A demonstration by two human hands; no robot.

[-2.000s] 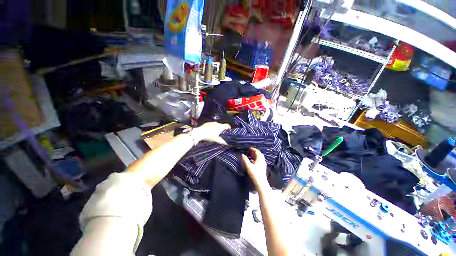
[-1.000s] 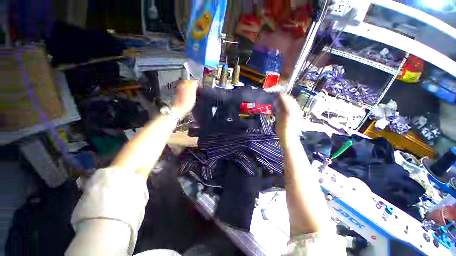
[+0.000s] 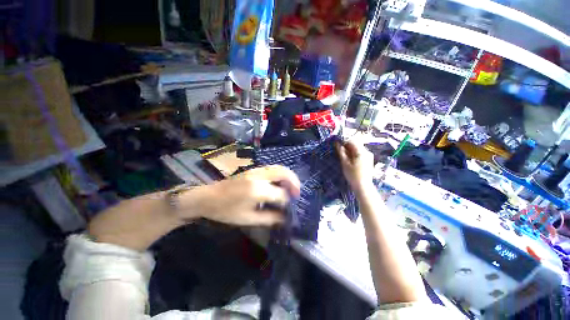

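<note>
My left hand (image 3: 253,197) is closed on a dark cloth piece, which hangs down blurred below the fingers over the table's front edge. My right hand (image 3: 355,164) grips the upper right part of the dark striped cloth (image 3: 312,169) above the table. The cloth between my hands is blurred, so I cannot tell how many pieces it is. A dark heap (image 3: 289,122) lies behind it. The white sewing machine (image 3: 425,219) stands right of my right forearm.
A green-handled tool (image 3: 402,145) stands at the machine's left end. Dark cloth (image 3: 437,165) lies behind the machine. Thread cones (image 3: 286,84) and a red packet (image 3: 314,119) are at the back. A blue and white thread stand (image 3: 531,178) is at the right.
The dark piece held up between both hands a second ago is no longer raised there. My left hand has come down and nearer me with cloth; my right hand is slightly lower. The view has shifted.
</note>
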